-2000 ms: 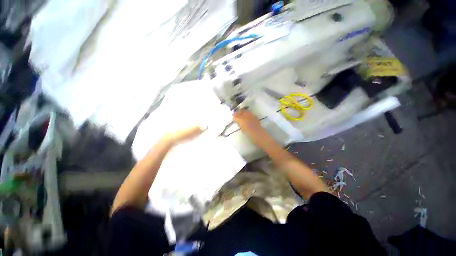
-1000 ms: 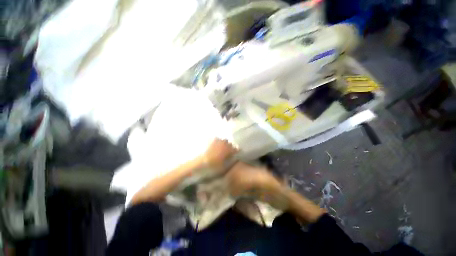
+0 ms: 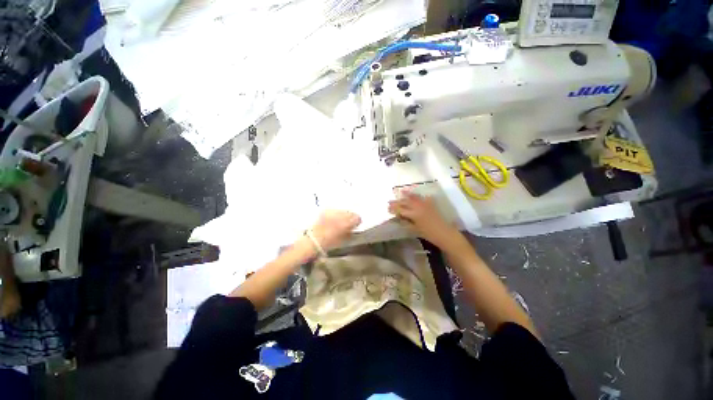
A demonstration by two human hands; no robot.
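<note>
A white garment piece (image 3: pixel 289 183) lies over the table left of and in front of the needle area of the white sewing machine (image 3: pixel 508 90). My left hand (image 3: pixel 336 226) lies on the cloth's front edge, fingers bent on it. My right hand (image 3: pixel 413 212) is at the cloth's right edge near the table front, fingertips on it; whether it pinches the cloth I cannot tell. Yellow-handled scissors (image 3: pixel 483 175) lie below the machine arm. A white strip (image 3: pixel 555 222) runs along the table's front edge.
A large white pile (image 3: pixel 258 55) lies behind and left. A black flat rectangle (image 3: pixel 551 168) and a yellow label (image 3: pixel 628 153) are at the right. The control panel (image 3: pixel 569 22) tops the machine. A white-framed machine (image 3: pixel 66 195) stands far left. A white sheet (image 3: pixel 195 301) is low left.
My hands, close together at the table front a second ago, are now apart, the right one further right on the cloth edge. The view has shifted and sharpened.
</note>
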